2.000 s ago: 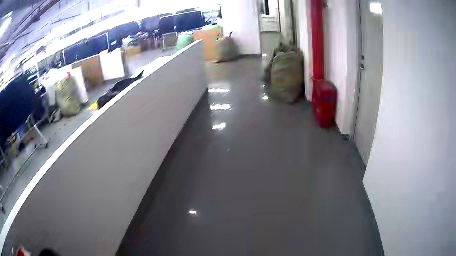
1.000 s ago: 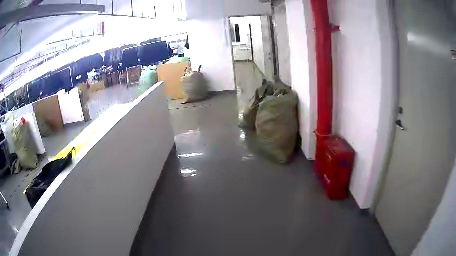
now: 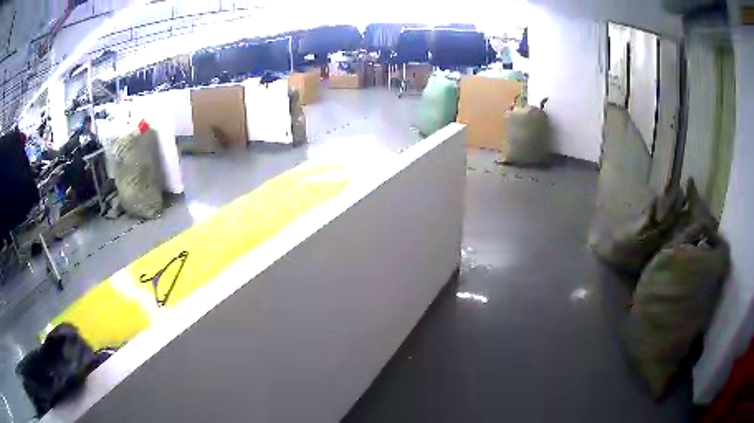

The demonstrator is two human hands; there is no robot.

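Neither of my hands is in the picture. Nearest in front of me is a low white wall (image 3: 331,306) with a bright top edge. Beyond it lies a long bright yellow surface (image 3: 240,223). A dark clothes hanger (image 3: 168,279) rests on the yellow surface. A dark heap (image 3: 59,363), perhaps cloth or a bag, lies at the wall's left end. Olive woven sacks (image 3: 678,297) stand on the corridor floor at the right.
A doorway (image 3: 641,91) opens at the back right. A red box (image 3: 736,392) is cut off at the lower right. Beyond the wall are another sack (image 3: 139,173), a cardboard panel (image 3: 219,116), a green sack (image 3: 438,103) and racks of dark garments (image 3: 442,49).
The view has moved forward and turned left. The yellow surface and hanger now show, and the sacks have shifted right and look larger. The red pipe and pale door have left the picture.
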